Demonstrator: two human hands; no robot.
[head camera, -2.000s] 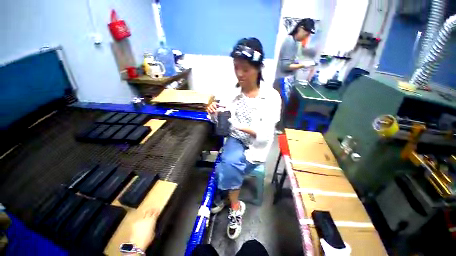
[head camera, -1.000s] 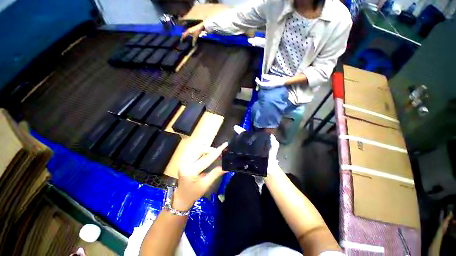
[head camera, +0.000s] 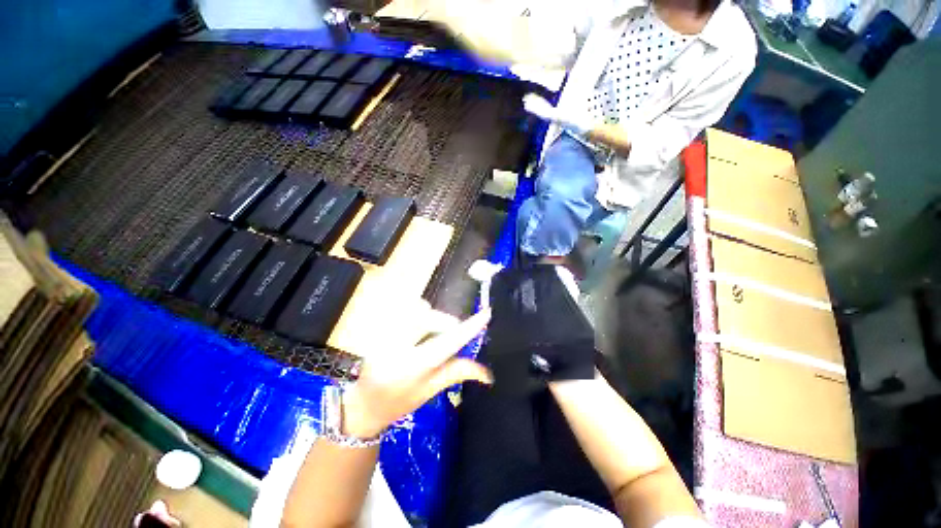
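A black housing (head camera: 542, 325) with pale lettering is held over my lap, its near end tilted towards me. My right hand (head camera: 565, 281), in a white glove, holds it from behind and below; most of that hand is hidden. My left hand (head camera: 413, 371), bare, is just left of the housing with thumb and forefinger apart, its fingertips close to the edge; whether they touch is unclear. More housings (head camera: 318, 299) lie in two rows on a cardboard sheet (head camera: 418, 270) on the mesh belt, one apart at the right end.
More housings (head camera: 310, 95) lie at the belt's far side. A person (head camera: 660, 93) sits across from me, an arm blurred. Blue plastic sheeting (head camera: 196, 361) edges the belt. A cardboard stack (head camera: 36, 351) is at left. A pink bench (head camera: 764, 495) with taped cardboard (head camera: 779, 402) is at right.
Two seconds ago my left hand was on the cardboard sheet; then both hands were at a housing. Since then, the housing has shifted slightly right, and the other person's arm has left the far rows.
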